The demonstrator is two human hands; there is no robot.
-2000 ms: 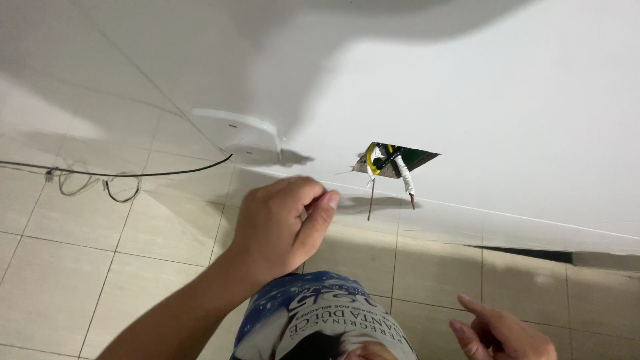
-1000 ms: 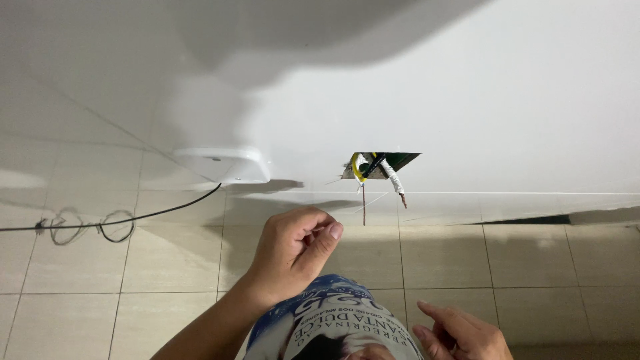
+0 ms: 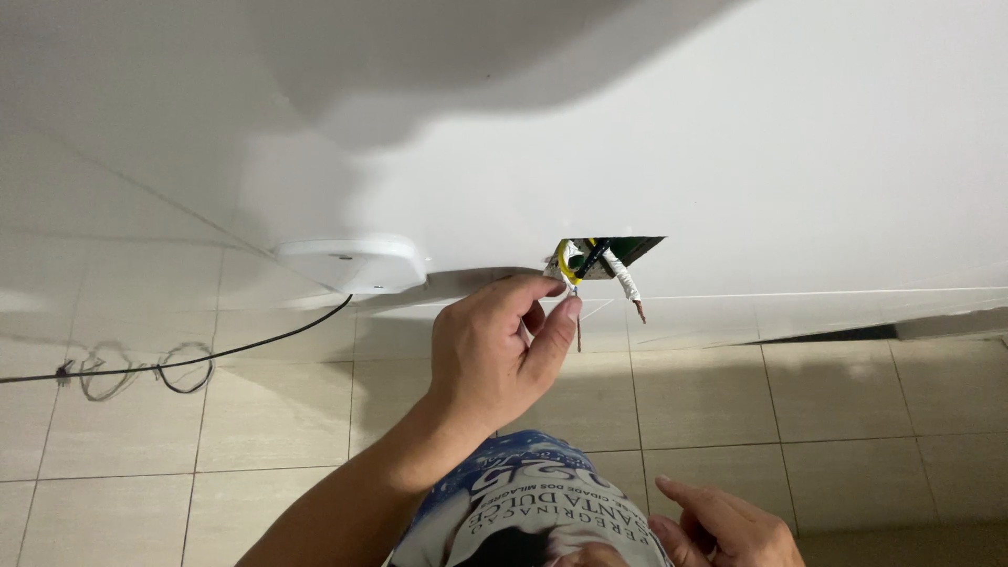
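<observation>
My left hand [image 3: 504, 346] reaches up to a square wall opening [image 3: 642, 249], its thumb and forefinger at the taped end of a wire with a bare copper tip [image 3: 579, 335]. Whether the fingers pinch that wire is hard to tell. Beside it in the opening are a yellow wire [image 3: 564, 260] and a black wire [image 3: 592, 258]. To the right, a wire wrapped in white tape [image 3: 622, 276] sticks out, its copper end bare. My right hand [image 3: 728, 524] is low at the right, fingers apart and holding nothing.
A white plastic device [image 3: 354, 264] is on the wall left of the opening, with a black cable [image 3: 268, 340] running off left and looped near the edge. Below lies a beige tiled floor [image 3: 276, 417]. A printed shirt [image 3: 551, 496] covers the torso at the bottom.
My left hand has moved toward the wall opening, and its fingertips are now at the wire end there. My right hand stays low at the right with its fingers apart.
</observation>
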